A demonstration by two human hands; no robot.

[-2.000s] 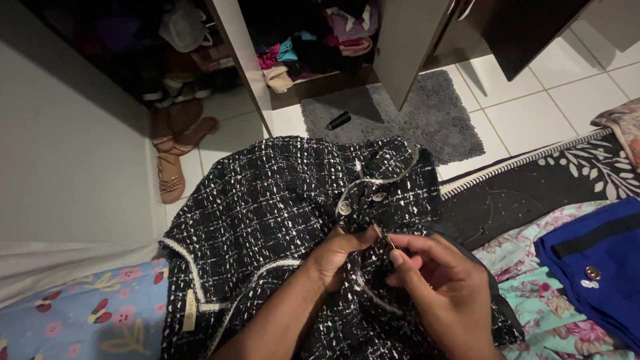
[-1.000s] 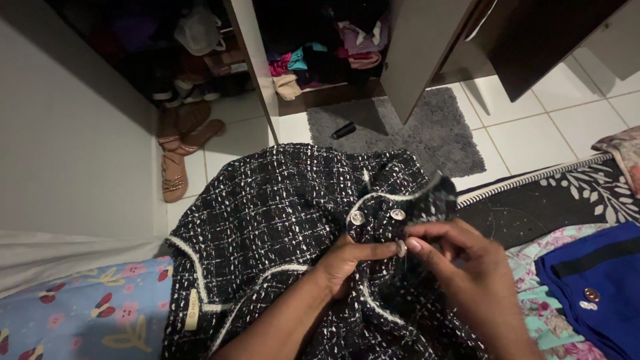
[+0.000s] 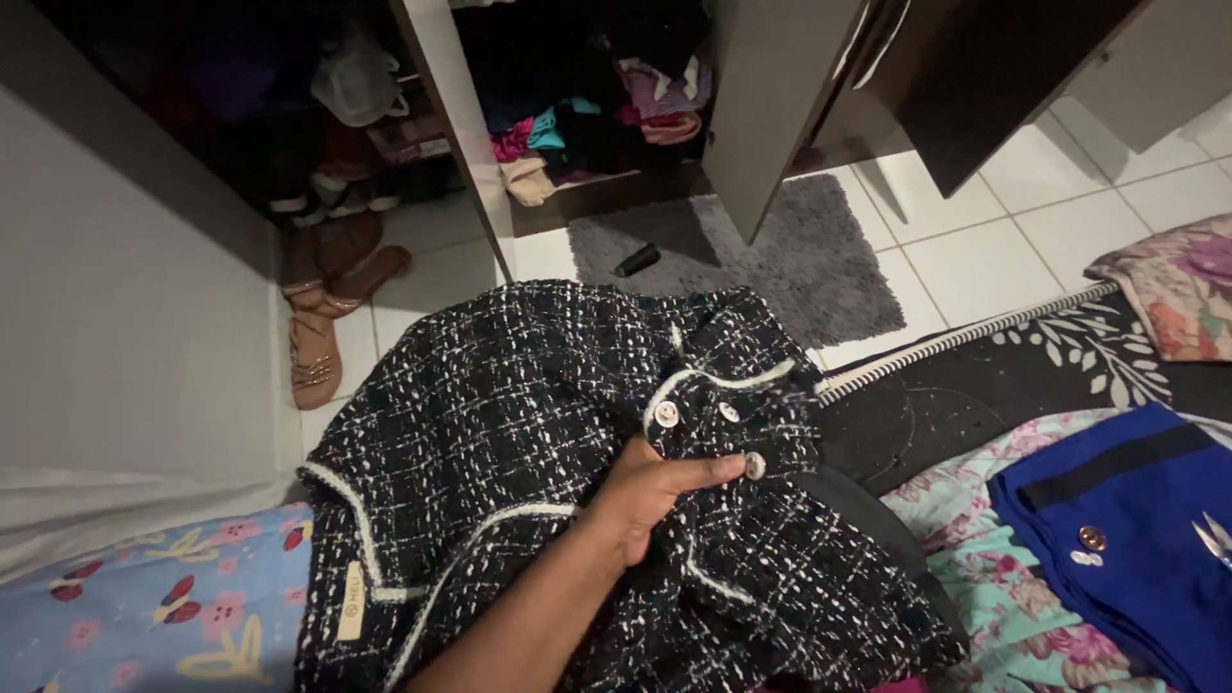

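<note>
My left hand [image 3: 654, 491] grips a black-and-white tweed garment [image 3: 500, 385] with white trim, which is spread over my lap. Its thumb presses beside a round metallic button [image 3: 755, 466]. Two more such buttons, one at the left [image 3: 666, 414] and one at the right [image 3: 729, 412], lie just above the thumb. My right hand is out of view. At the right edge the blades of scissors [image 3: 1215, 541] point in over a folded blue cloth [image 3: 1145, 481], on which a loose brown button [image 3: 1091, 537] and small white buttons [image 3: 1086, 558] rest.
Beyond the garment, a dark cylindrical object [image 3: 637, 260] lies on a grey shaggy rug [image 3: 828, 260]. An open wardrobe door [image 3: 770, 106] stands over the rug, beside shelved clothes [image 3: 577, 135]. Brown sandals [image 3: 316, 361] are at the left. Floral fabric [image 3: 1030, 616] lies under the blue cloth.
My right hand, earlier at the button beside my left fingers, has left the view. My left hand still holds the garment. Scissor blades now show at the right edge.
</note>
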